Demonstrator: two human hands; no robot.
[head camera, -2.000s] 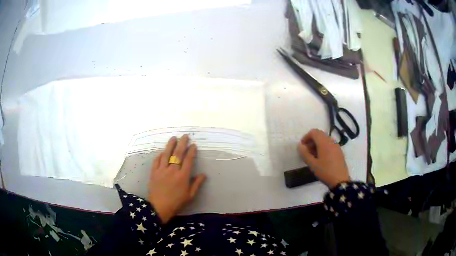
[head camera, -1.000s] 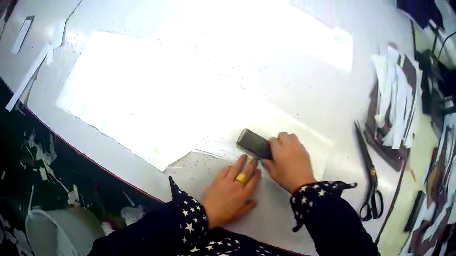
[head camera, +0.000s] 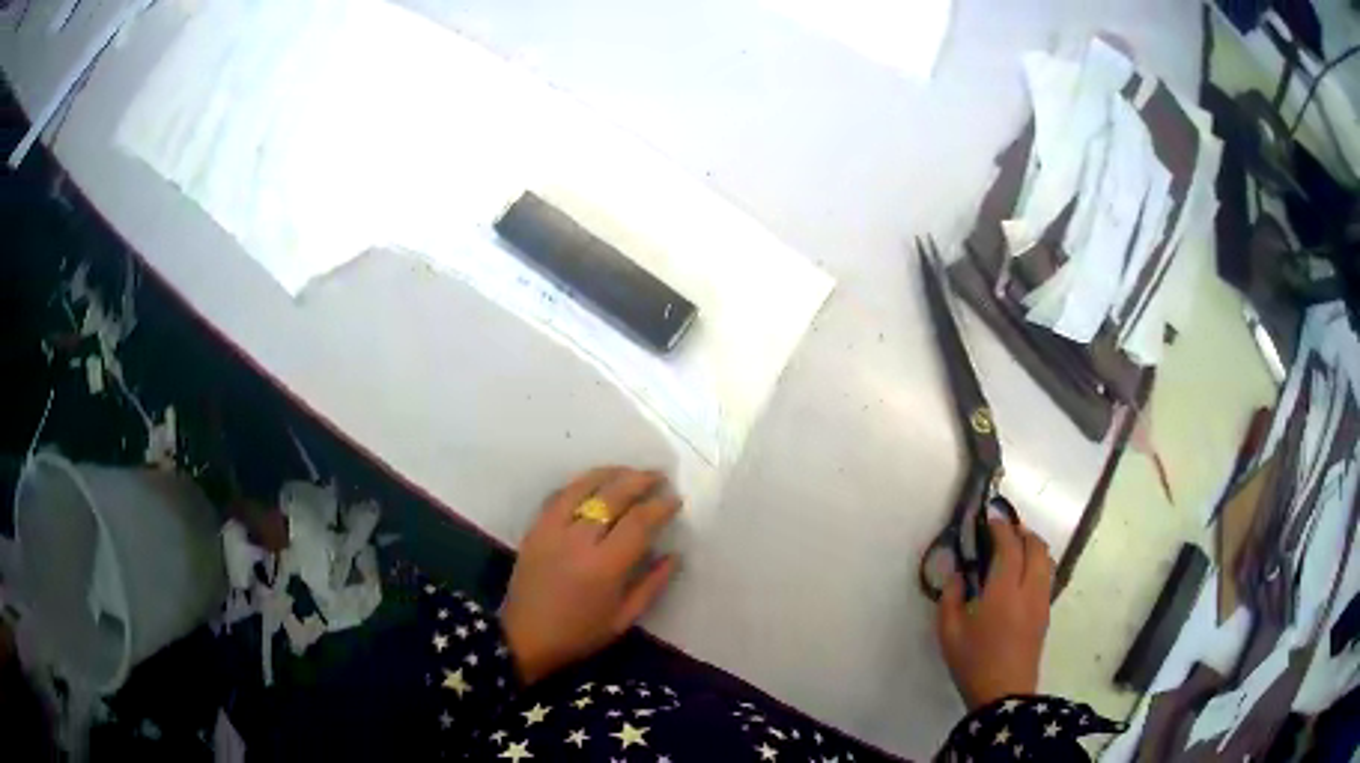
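The white cloth lies on the table with its curved cut-out edge towards me. A narrow lined paper pattern lies along that edge. The dark bar weight rests across the cloth and the pattern's upper side. My left hand, with a yellow ring, lies on the table just below the cloth's right end, holding nothing. The tailor's shears lie on the table at the right, blades pointing away from me. My right hand is on their looped handles, its fingers curled around them; the fingertips are partly hidden.
White cut strips lie on brown pieces at the table's right. Another dark bar and piled brown and white pieces are on the yellowish side surface. A bucket and scraps are below the table's red edge, left.
The bar weight was lifted from the right and set onto the cloth and pattern; my right hand let it go and moved to the shears' handles. My left hand left the pattern. The view shifted.
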